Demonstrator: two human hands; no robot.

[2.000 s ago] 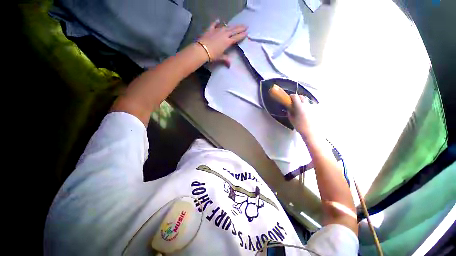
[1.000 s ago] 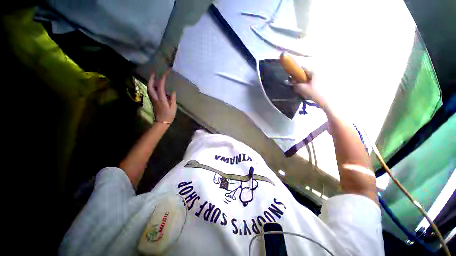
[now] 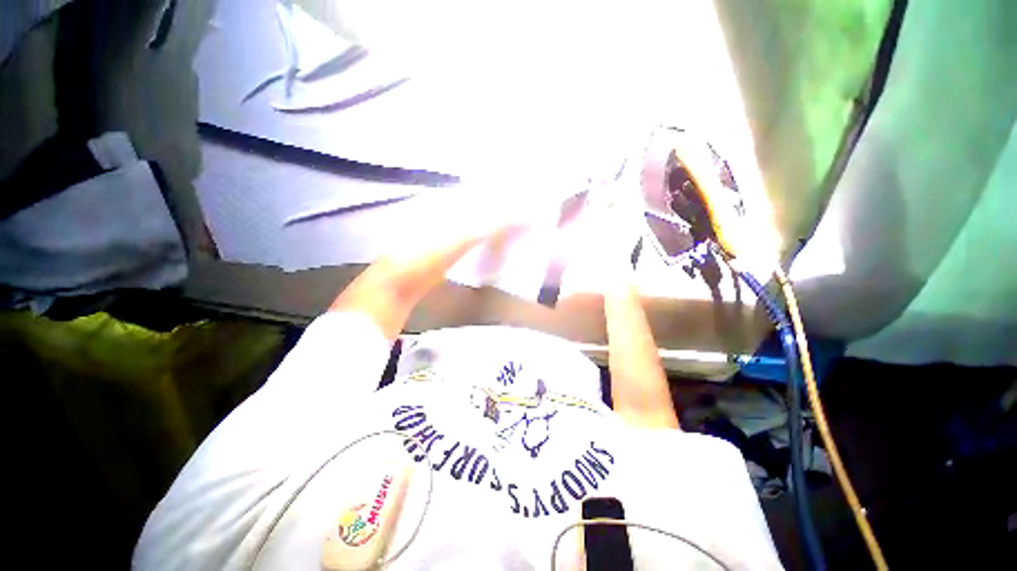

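The pale garment panel [image 3: 262, 212] lies on the pressing table, with loose folds and a dark band [image 3: 335, 165] running along it. A shorter dark strip [image 3: 552, 277] shows near its right end. My left hand [image 3: 491, 240] reaches over the panel near this end, washed out by glare. My right hand [image 3: 613, 251] is at the panel's right end, also bleached, so its fingers cannot be made out. The steam iron [image 3: 691, 201] stands at the right, out of both hands, its orange-tan handle showing.
A blue hose [image 3: 794, 413] and a thin tan cable [image 3: 823, 429] run from the iron down the right side. Pale folded cloth [image 3: 95, 234] hangs at the left table edge. Green-white sheeting [image 3: 937, 190] is at the right, yellow cloth [image 3: 100, 368] below left.
My right hand has let go of the iron, which now stands farther right. My left hand has moved from the table's left edge to the panel's right end. The view has turned.
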